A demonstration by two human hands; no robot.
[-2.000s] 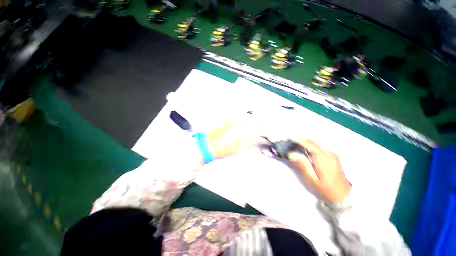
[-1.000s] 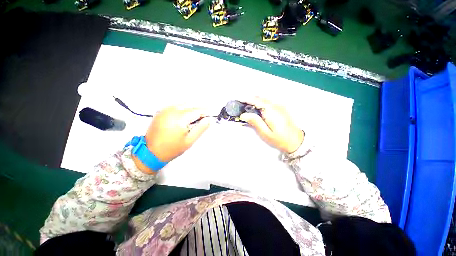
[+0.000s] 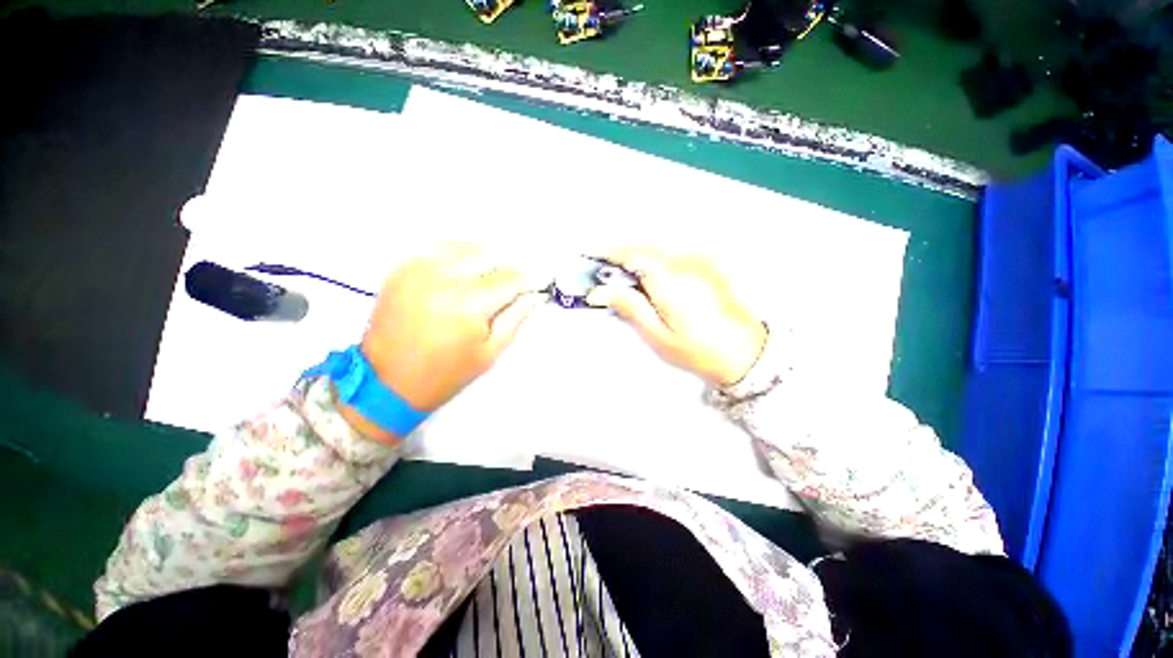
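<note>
A small black-grey adapter unit [image 3: 578, 282] is held over the white sheets, near their middle. My right hand [image 3: 688, 311] is closed around its right side, with thumb and fingers on it. My left hand [image 3: 450, 321] pinches the black cord at the unit's left side. The cord's free end with a slim dark plug [image 3: 277, 270] sticks out left of my left hand. A black oval top cover [image 3: 229, 291] lies on the sheet at the left, close to the plug. The fingers hide much of the unit.
White work sheets [image 3: 772, 244] lie under both hands. A black mat [image 3: 103, 219] is at the left. Beyond a whitish rail [image 3: 643, 113], a green conveyor carries several circuit boards [image 3: 711, 52] and dark parts. Blue bins [image 3: 1113, 386] stand at the right.
The view has swung and settled, and the sheets sit squarer in it. My left fingers are now closer to the unit than a second ago. The plug end has shifted slightly left.
</note>
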